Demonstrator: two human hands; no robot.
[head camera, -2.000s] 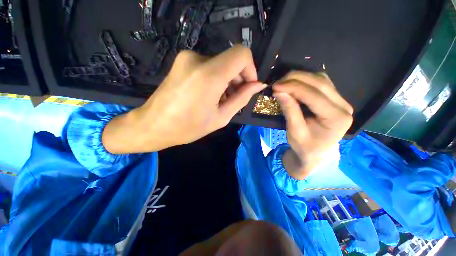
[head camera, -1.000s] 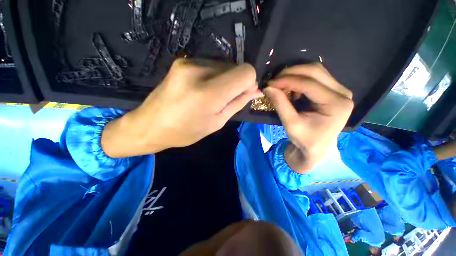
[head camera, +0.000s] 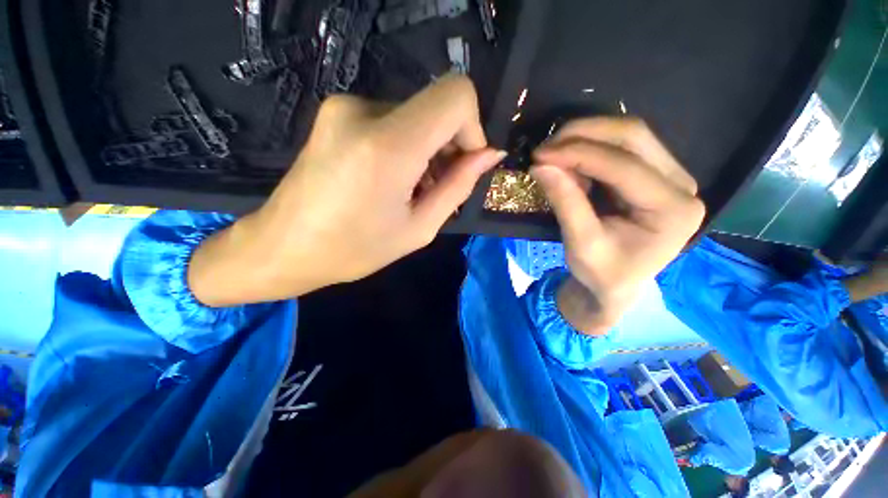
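My left hand (head camera: 360, 190) is pinched, thumb against fingers, at the near edge of the trays. A small dark glossy bit of a black plastic part (head camera: 520, 150) shows at its fingertips; the rest is hidden. My right hand (head camera: 623, 199) faces it, a small gap away, with thumb and index fingertips close together; whether a brass pin is between them is too small to tell. The heap of brass pins (head camera: 514, 192) lies just below the fingertips, in the near left corner of the right tray compartment (head camera: 682, 58). A few stray pins (head camera: 523, 98) lie beyond the heap.
The middle tray compartment (head camera: 146, 58) holds scattered black parts (head camera: 198, 112) and grey bars (head camera: 419, 12). A divider (head camera: 49, 107) separates it from the left compartment. The green bench (head camera: 837, 117) shows at right. Other people in blue smocks (head camera: 769, 321) are at lower right.
My left fingers were closed beside the right ones over the heap one second ago; now the fingertips stand slightly apart and more of the heap shows. The trays have shifted slightly left and up in view.
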